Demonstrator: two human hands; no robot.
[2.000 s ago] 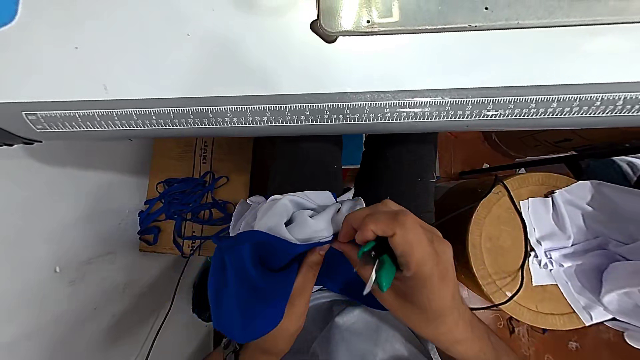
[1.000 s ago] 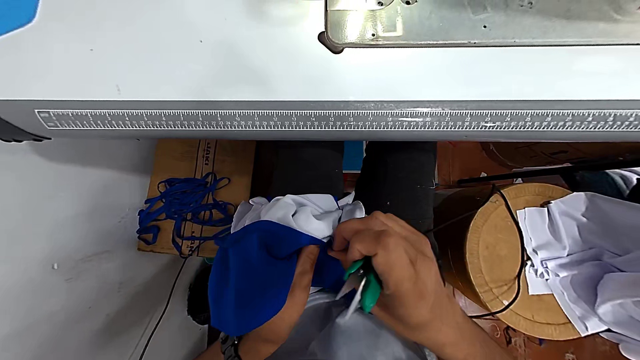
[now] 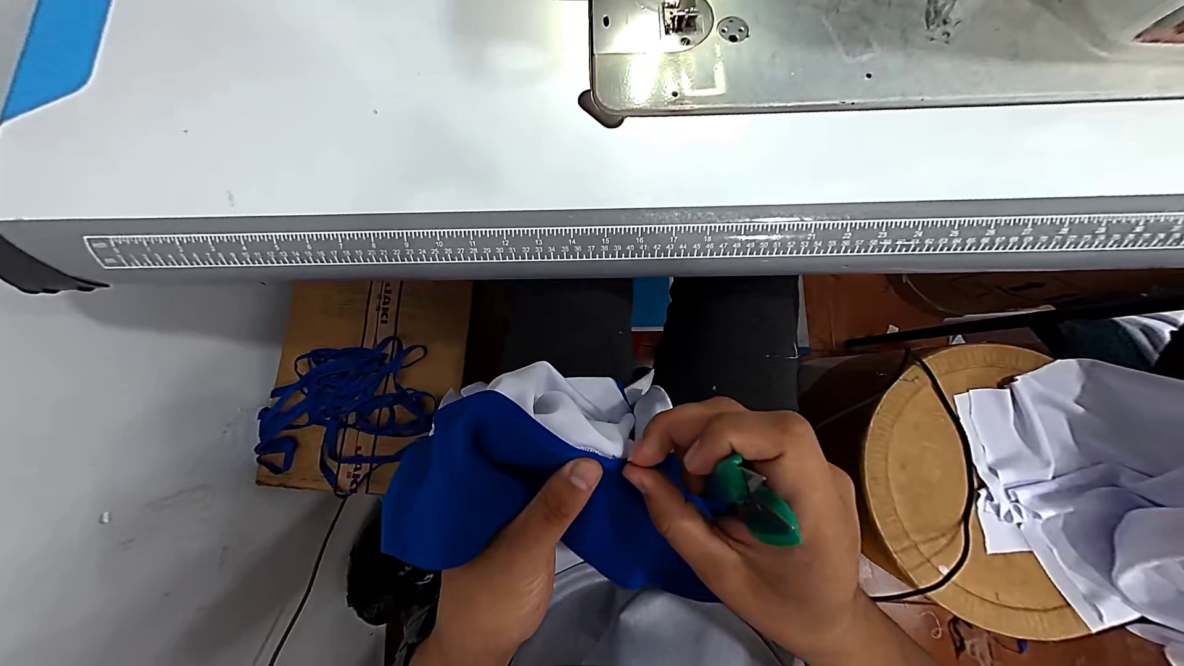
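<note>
A blue fabric piece (image 3: 481, 481) is joined along a seam to white fabric (image 3: 564, 398), both above my lap. My left hand (image 3: 518, 555) grips the blue fabric, its thumb on top beside the seam. At the same seam, the thumb and index finger of my right hand (image 3: 758, 509) pinch the edge. Small thread snips with green handles (image 3: 758, 509) rest in the right palm under the curled fingers; their blades are mostly hidden.
A white sewing table with a printed ruler (image 3: 592, 242) along its edge carries a sewing machine bed (image 3: 832, 55). Below left, blue fabric strips (image 3: 361, 407) lie on a cardboard box (image 3: 425, 324). At right, white cloth (image 3: 1091, 481) lies over a round drum (image 3: 916, 472), a black cable looping across it.
The snips have turned in my right hand, and their blades, visible earlier, are now mostly hidden. Both hands remain at the seam. The view has shifted slightly.
</note>
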